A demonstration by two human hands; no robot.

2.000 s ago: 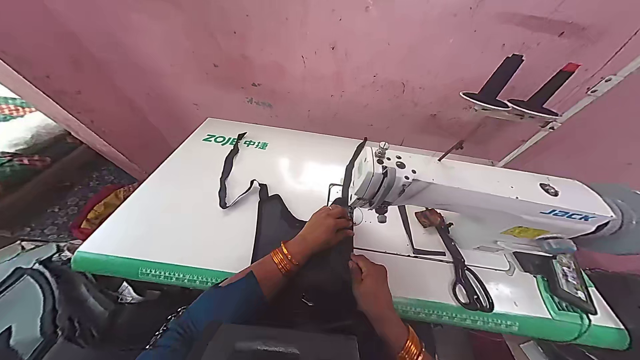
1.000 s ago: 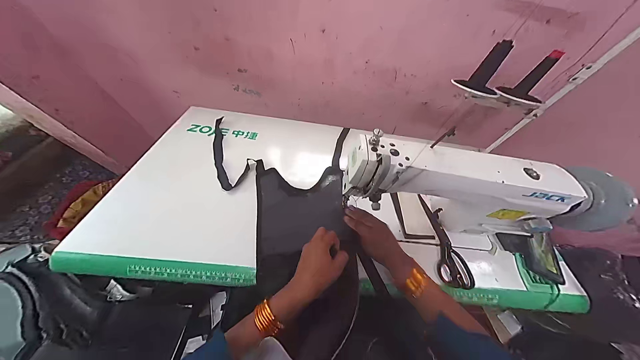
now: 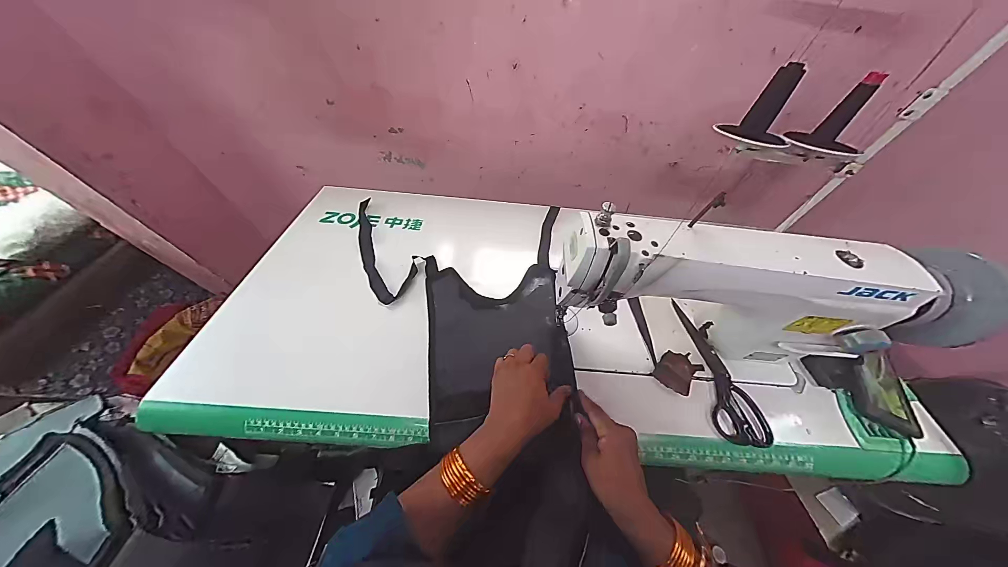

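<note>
Black fabric (image 3: 480, 346) with a curved, bound top edge lies on the white sewing table, its right edge at the needle area of a Jack sewing machine (image 3: 709, 276). My left hand (image 3: 524, 394) presses flat on the fabric, thumb at its right edge. Just to the right, my right hand (image 3: 610, 449) pinches that same edge between thumb and fingers, below the needle. A thin black strip (image 3: 368, 252) trails from the fabric's top left corner, and another black strip (image 3: 549, 236) runs up from the top right corner.
Black-handled scissors (image 3: 728, 394) lie right of my hands, beside a small brown scrap (image 3: 676, 372). A control panel (image 3: 886, 394) sits at the table's right end. Two thread cones (image 3: 768, 106) stand behind the machine, before a pink wall. The table (image 3: 260, 339) has a green front edge with a ruler.
Two seconds ago the fabric was bunched under my hands; it now lies flatter, with its curved top showing. Since one second ago my right hand has moved down the edge, away from the needle.
</note>
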